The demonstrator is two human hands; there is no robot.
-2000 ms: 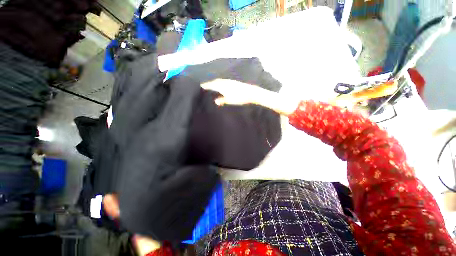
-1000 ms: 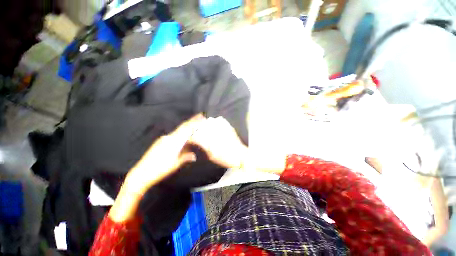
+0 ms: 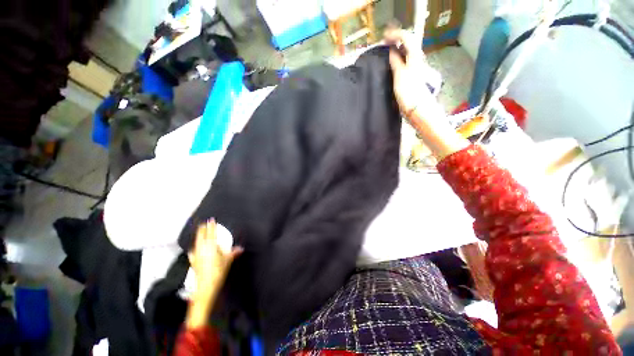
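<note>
The black garment (image 3: 299,160) is spread and raised in folds across the white-covered board (image 3: 163,201), hanging over its front edge. My right hand (image 3: 409,73) is at the far right, its fingers closed on the garment's upper corner. My left hand (image 3: 208,261) is at the garment's lower left edge, with fingers extended and thumb apart, and grips no cloth that I can see. A small white rounded shape shows beside its fingers. The board's rounded left end is bare.
A blue strip (image 3: 217,108) lies at the board's far edge. An orange handle (image 3: 473,127) shows amid clutter on the right, near black hoses (image 3: 511,52). Dark clothing (image 3: 104,278) hangs at the left. A wooden stool (image 3: 351,24) stands beyond the board.
The garment has been pulled right and away, uncovering the board's left end. My hands, together over the cloth before, are now apart: right at the far corner, left lower left.
</note>
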